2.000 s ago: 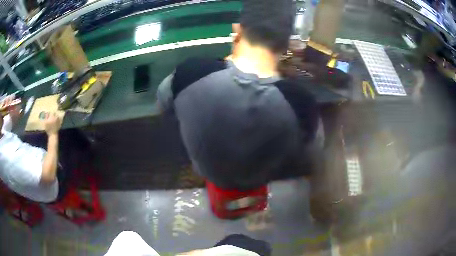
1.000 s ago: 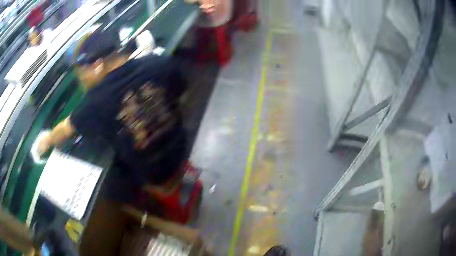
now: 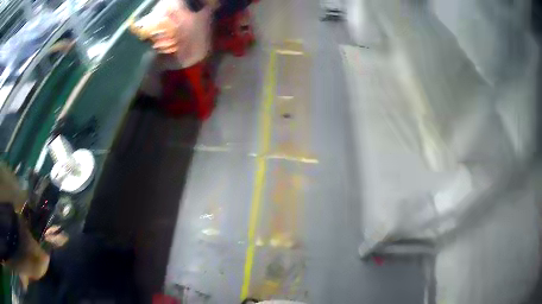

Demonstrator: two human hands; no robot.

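Neither of my hands is in the picture. Nearest in front of me is the grey floor [image 3: 220,196] with a worn yellow line [image 3: 258,178] running away from me. A small pale shape, cut off by the bottom edge, shows at the bottom centre; I cannot tell what it is. The frame is blurred.
Along the left runs a green-topped bench [image 3: 113,77] with a round white object [image 3: 73,170]. A person in dark clothes [image 3: 89,267] is at the lower left. Another person [image 3: 184,35] sits on a red stool [image 3: 190,89] farther up. A pale frame [image 3: 398,246] with whitish sheeting stands right.
The view has swung from the bench and seated workers to the aisle, then moved along it. The dark-shirted worker and open carton seen a second ago are gone from their places.
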